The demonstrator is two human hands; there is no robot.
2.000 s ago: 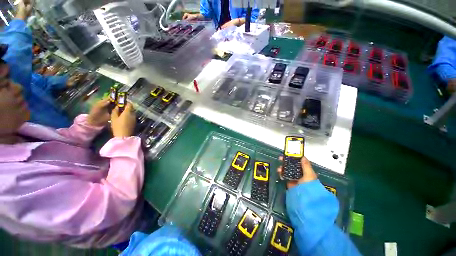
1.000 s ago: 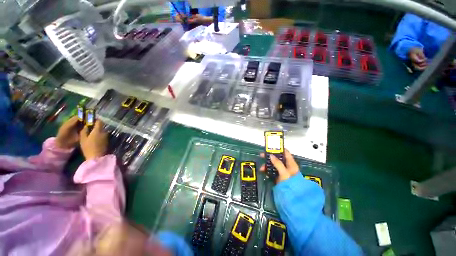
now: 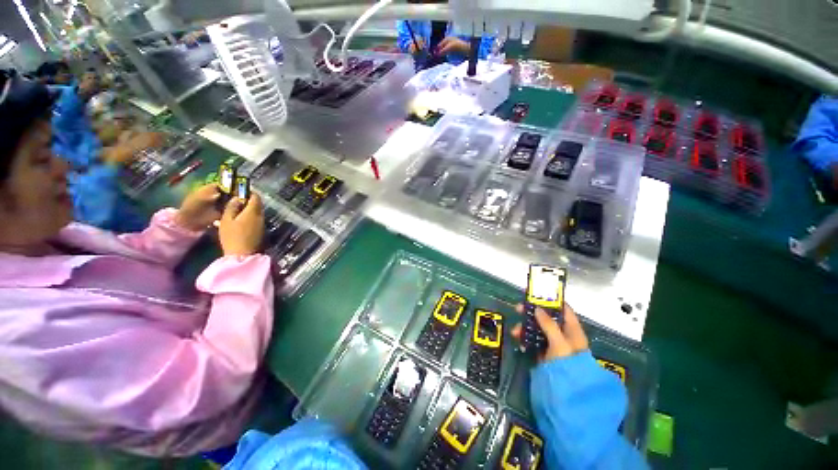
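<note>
My right hand holds a yellow-framed keypad phone upright above the right part of the blister tray. Its screen is lit white and my thumb lies over its keys. The clear blister tray holds several yellow-framed phones, such as one in the upper row, and an all-dark keypad phone in the lower row. Two upper-left and left pockets show no phone. My left hand is not in view; only a blue sleeve shows at the bottom edge.
A person in a pink smock at left holds two phones over another tray. Stacked trays stand on a white board. Red-part trays lie beyond. A fan is upper left, a green battery at right.
Since two seconds ago, my right thumb has moved onto the held phone's keys, and it stays there. The view swung right and back. The held phone's screen remains lit.
</note>
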